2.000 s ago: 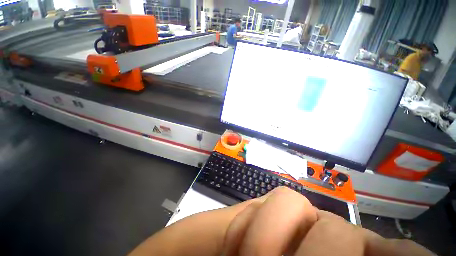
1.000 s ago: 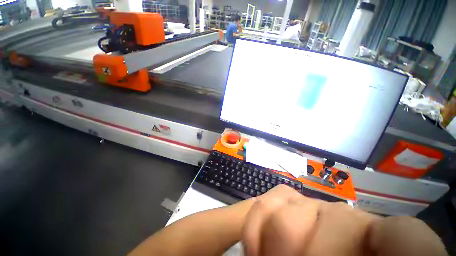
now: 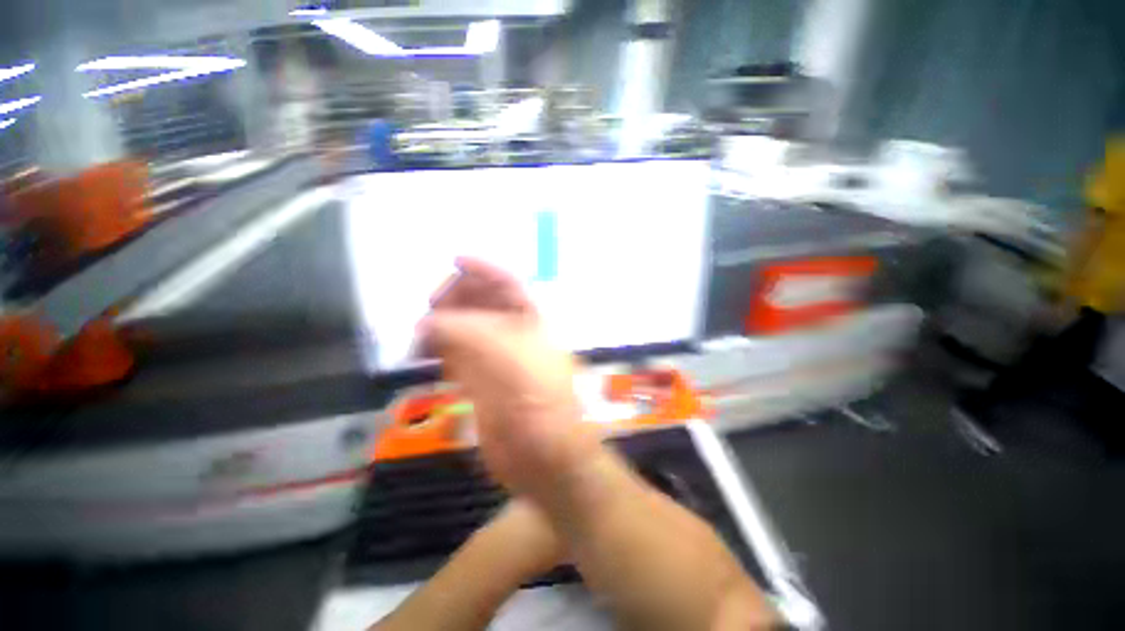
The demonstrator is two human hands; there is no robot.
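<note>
The frame is blurred. My right hand (image 3: 500,358) is raised in front of the monitor (image 3: 629,271), its forearm coming from the bottom right. I see no object in it, but its fingers are too blurred to tell how far they are apart. My left forearm comes from the bottom left and crosses under my right wrist; my left hand is hidden there. The black keyboard (image 3: 413,512) lies on the white console shelf (image 3: 753,518), partly behind my arms. The orange panel (image 3: 413,425) runs below the monitor.
The cutting table (image 3: 247,302) stretches behind the console, with the orange cutting head (image 3: 93,203) at the far left. A person in yellow (image 3: 1098,247) stands at the right edge. A blue-clothed person (image 3: 380,142) shows far back. An orange plate (image 3: 812,293) is right of the monitor.
The view has turned right and blurred. My hands were together low over the keyboard; my right hand is now raised before the screen, with my forearms crossed.
</note>
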